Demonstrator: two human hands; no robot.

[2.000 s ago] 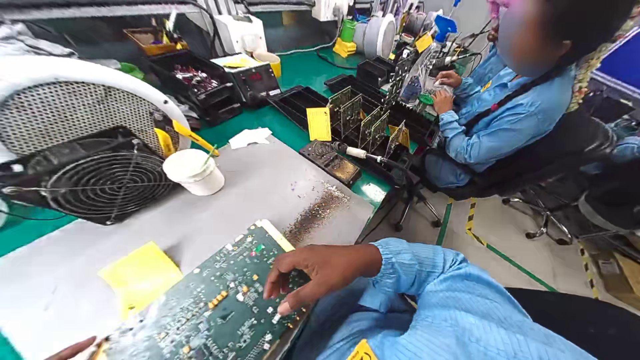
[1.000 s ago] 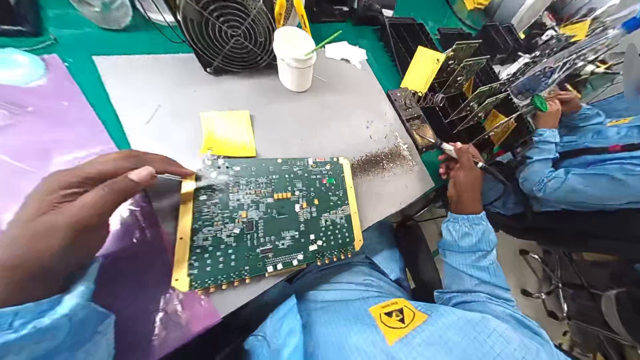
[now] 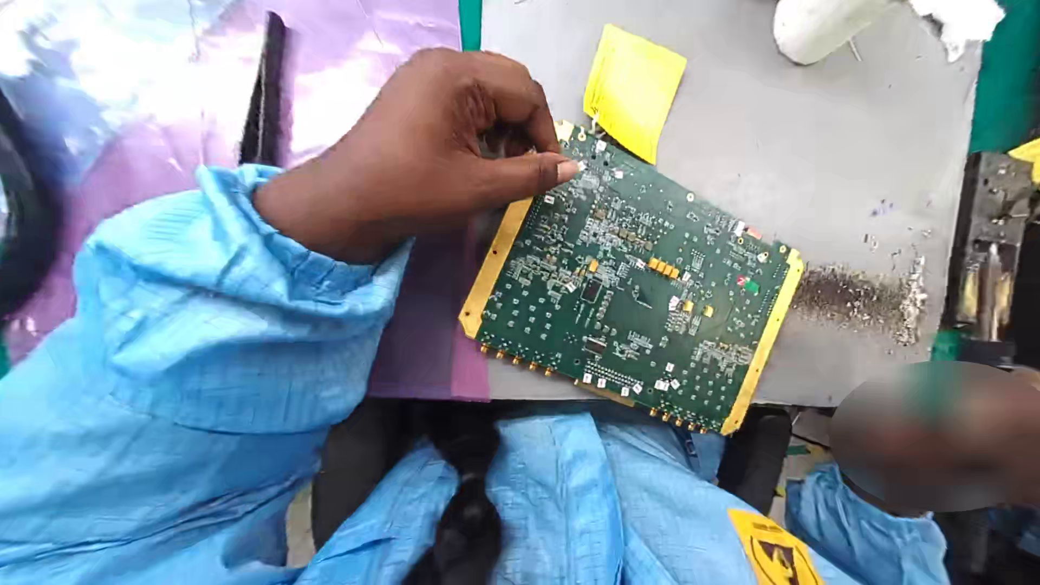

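A green circuit board with gold-coloured side rails lies at a slant on the grey mat, its lower edge overhanging the front. My left hand is at its upper left corner, thumb and index finger together; whether they pinch the board or something small is hidden. A yellow tag sits just beyond that corner. My right hand is at the lower right, off the board and heavily blurred, so its grip cannot be made out.
Purple plastic sheeting covers the left side. A white cup and crumpled white tissue stand at the top right. Metallic debris is scattered on the grey mat right of the board. A metal soldering-iron stand is at the right edge.
The view has swung downward and left. My left hand, earlier beside the board's left rail, is now at its upper left corner. One second ago my right hand held a soldering iron.
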